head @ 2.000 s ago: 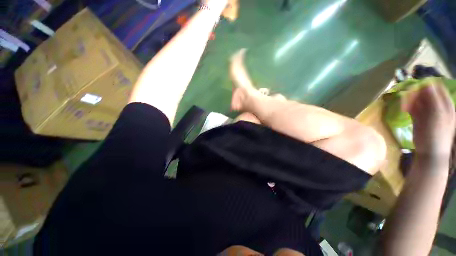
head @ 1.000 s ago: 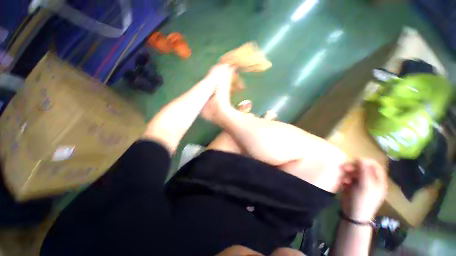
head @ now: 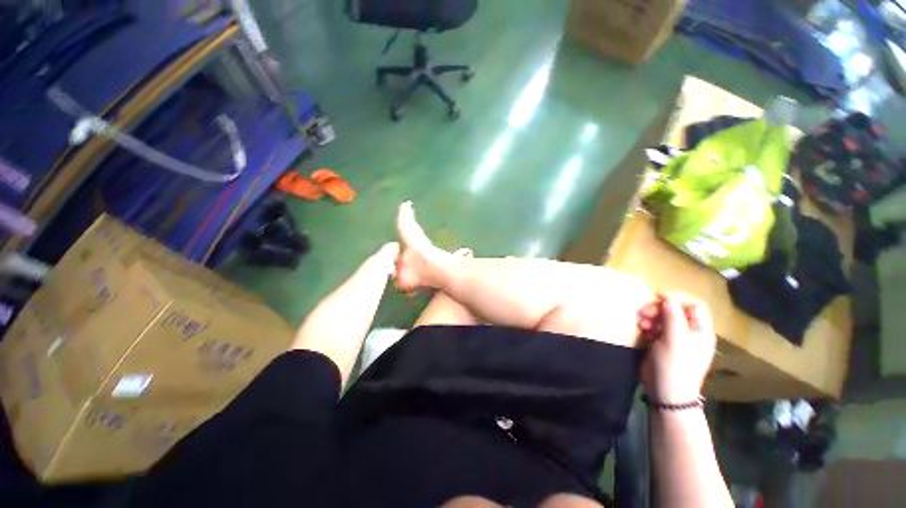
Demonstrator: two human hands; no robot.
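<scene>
My bare foot (head: 422, 260) is raised, with that leg crossed over the other above the green floor. My left hand (head: 387, 262) is at the foot's heel and sole. Its fingers are largely hidden and small, so I cannot tell if they grip. My right hand (head: 679, 332) is beside my raised knee, its fingers loosely curled and slightly apart, with nothing seen in it. A dark beaded bracelet (head: 676, 403) is on that wrist.
A large carton (head: 149, 347) stands at left. Orange slippers (head: 316, 186) and dark footwear (head: 275, 238) lie on the floor. A lime-green bag (head: 717, 198) and black cloth (head: 800, 278) rest on a carton (head: 685, 288) at right. A swivel chair (head: 421, 74) stands ahead.
The tan slipper-like item at my left hand one second ago no longer shows. My right hand has come down from the green bag to beside the knee. The view has shifted, showing the chair.
</scene>
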